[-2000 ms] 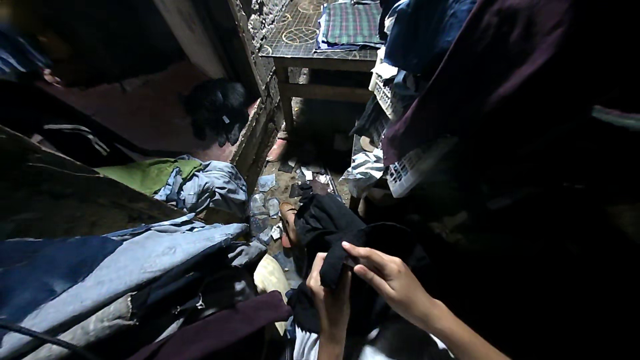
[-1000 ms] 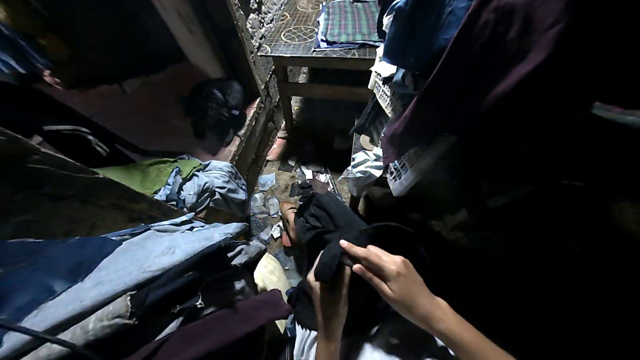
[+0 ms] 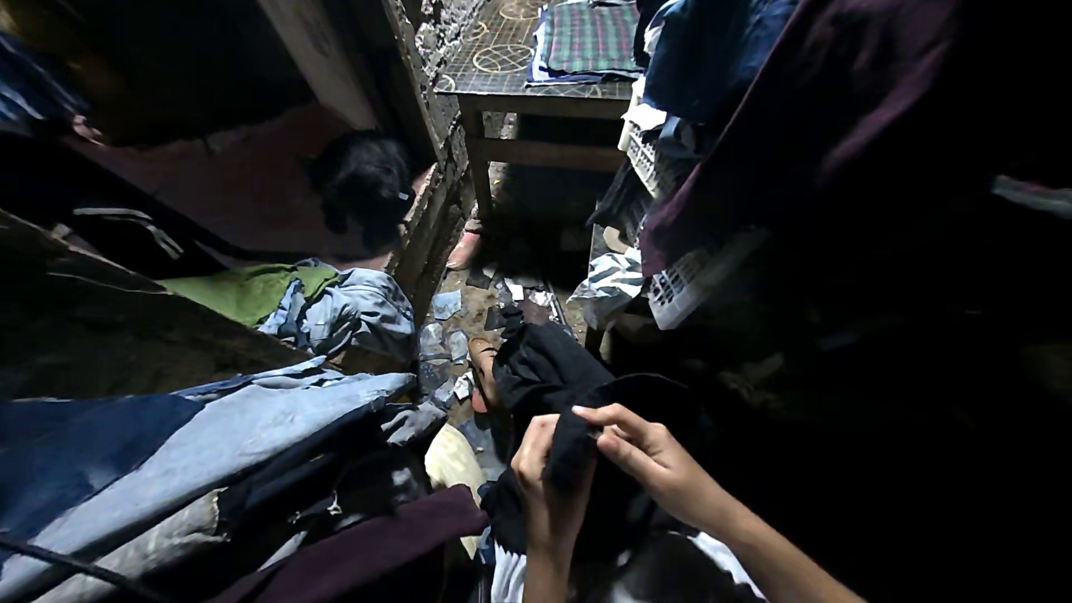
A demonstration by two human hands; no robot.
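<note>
A black cloth garment (image 3: 553, 360) lies gathered below me, in the lower middle of the head view. My left hand (image 3: 544, 469) is closed around a folded edge of it. From the right, my right hand (image 3: 641, 444) pinches the same fold between thumb and fingertips, close to the left hand. Something small and pale shows at the right fingertips, too small to name. The garment's lower part fades into shadow, and white cloth shows beneath my forearms.
Denim and dark clothes (image 3: 251, 435) are heaped at left, near a green cloth (image 3: 260, 289). A wooden table (image 3: 486, 84) bears folded plaid cloth (image 3: 590, 38). Plastic baskets (image 3: 678, 289) and hanging maroon cloth (image 3: 796, 109) are at right. Fabric scraps (image 3: 446, 304) litter the floor.
Both hands stay at the same fold of black cloth. The fold between them has shifted slightly, and the right fingers have changed their pinch a little.
</note>
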